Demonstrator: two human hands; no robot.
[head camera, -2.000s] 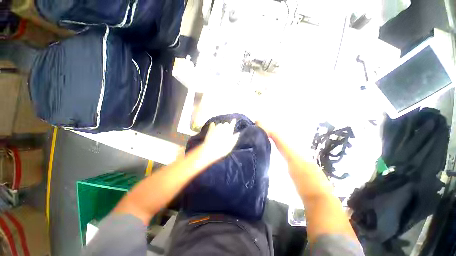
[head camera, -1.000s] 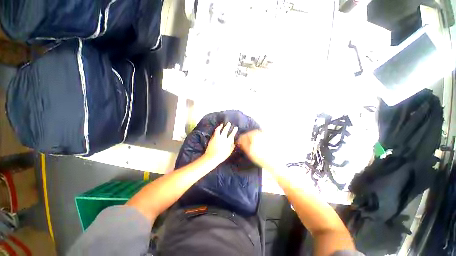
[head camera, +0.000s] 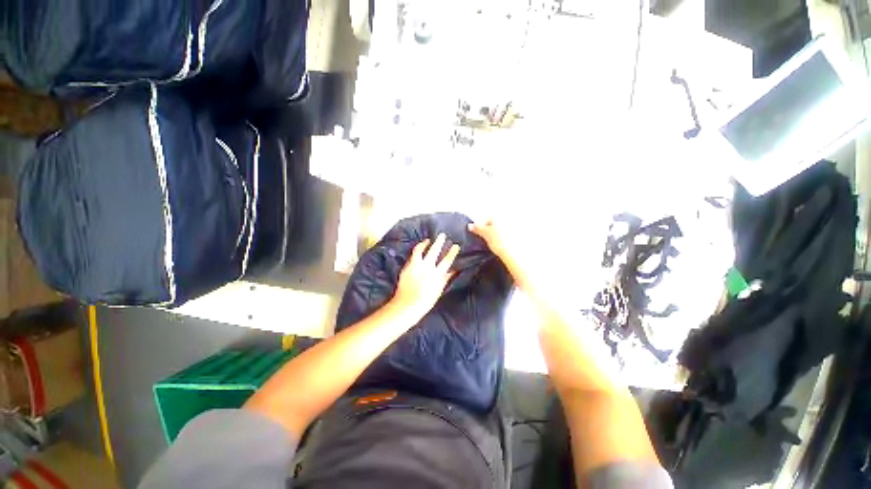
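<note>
A navy backpack body (head camera: 449, 339) with its rounded top away from me lies partly on my lap and partly on the white table edge. It looks wrinkled, with no white piping showing. My left hand (head camera: 427, 274) lies on its upper middle, fingers spread and pointing forward. My right hand (head camera: 485, 236) is at its upper right edge, with the fingers bent onto the fabric; the fingertips are partly hidden and overexposed. The sewing machine (head camera: 487, 116) stands beyond the bag, mostly washed out by glare.
Navy backpack bodies with white piping (head camera: 115, 196) are stacked at the left. A green crate (head camera: 215, 382) stands on the floor. Black strips (head camera: 638, 277) lie on the table at the right, beside a black soft pile (head camera: 774, 296) and a tablet (head camera: 788, 110).
My right hand has moved from the bag's upper middle forward to its upper right edge. My left hand stays spread on the bag.
</note>
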